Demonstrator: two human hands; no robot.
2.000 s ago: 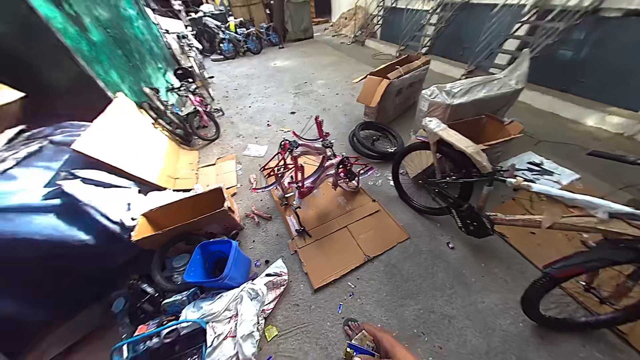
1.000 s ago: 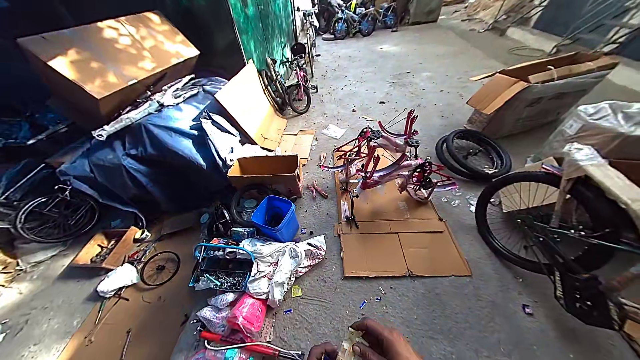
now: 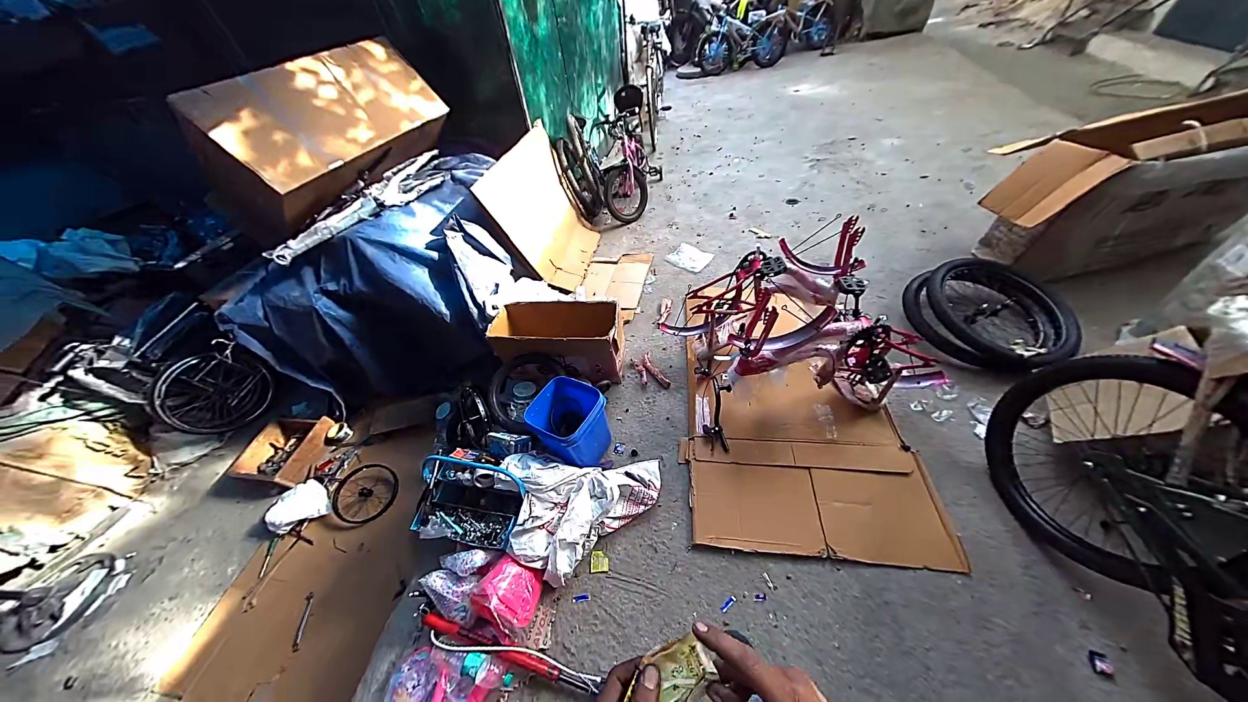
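Note:
At the bottom edge of the head view, my left hand [image 3: 630, 681] and my right hand [image 3: 756, 671] together grip a small yellowish packet [image 3: 682, 667]. Both hands are cut off by the frame. Beyond them, red bicycle frames [image 3: 780, 341] partly wrapped in clear plastic stand on a flattened cardboard sheet [image 3: 760, 507]. Just left of my hands lie a red-handled tool [image 3: 507, 655], perhaps a pump or cutter, and a pink plastic-wrapped item [image 3: 509, 593]. A blue-handled tray of small metal parts [image 3: 473, 517] rests near a blue bin [image 3: 568, 424] and a white sack [image 3: 575, 512].
Two bicycle wheels with tires [image 3: 1004, 312] lie right of the cardboard, below a long open carton [image 3: 1102, 205]. A dark bicycle [image 3: 1102, 468] occupies the right edge. At left are an open cardboard box [image 3: 561, 331], a dark tarp [image 3: 361, 302] and a wooden parts box [image 3: 283, 450].
The view has swung left and down. Two seconds ago only one hand showed, with a small packet; now both hands are on it.

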